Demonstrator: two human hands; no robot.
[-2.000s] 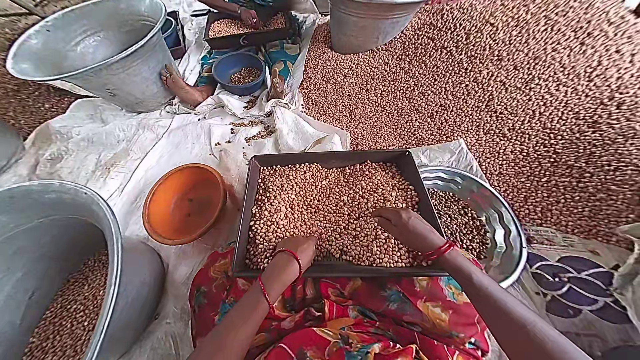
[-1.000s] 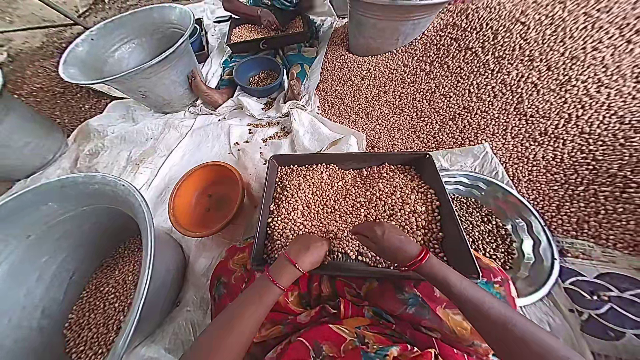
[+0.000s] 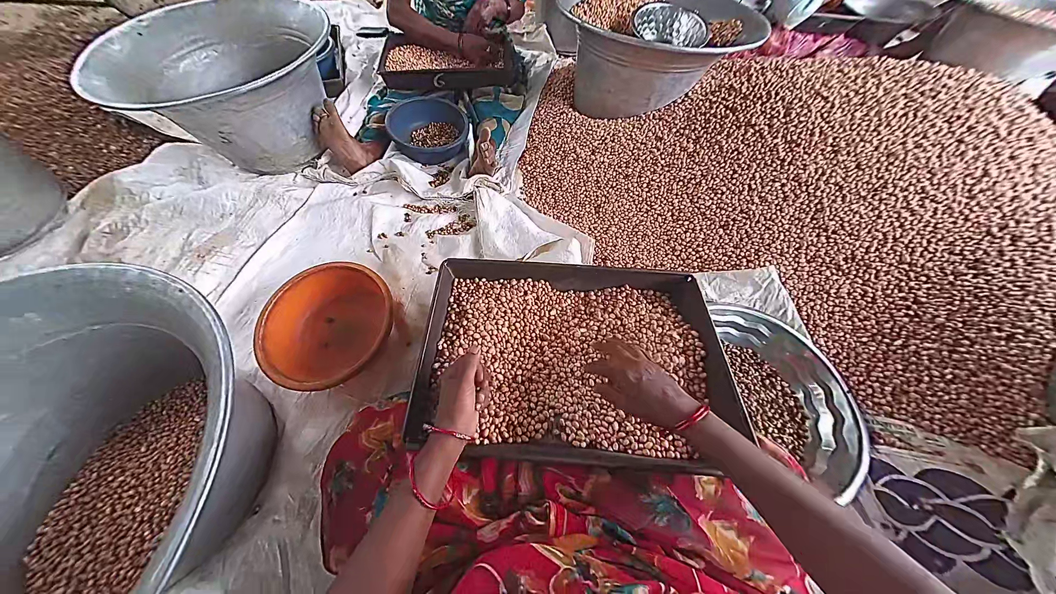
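Note:
A dark rectangular metal tray (image 3: 577, 276) rests on my lap, over red flowered cloth, and holds a layer of round light-brown nuts or seeds (image 3: 536, 355). My left hand (image 3: 462, 392) is at the tray's left side with its fingers curled at the nuts; whether anything is in them cannot be told. My right hand (image 3: 642, 384) lies palm down over the nuts right of the middle, its fingers spread. Under the tray's right side sits a shiny metal basin (image 3: 841, 421) with darker nuts in it. An orange bowl (image 3: 323, 326) stands to the left of the tray.
A large metal tub (image 3: 219, 396) with nuts stands at the near left, another tub (image 3: 206, 74) at the back left. A person (image 3: 450, 37) sits opposite with a tray and a blue bowl (image 3: 425, 124). A large nut heap (image 3: 808, 206) spreads right, with a metal tub (image 3: 652, 78) on it.
My hands were close together at the tray's near edge one second ago. Now they are apart, the left one farther left and the right one farther right and up the tray.

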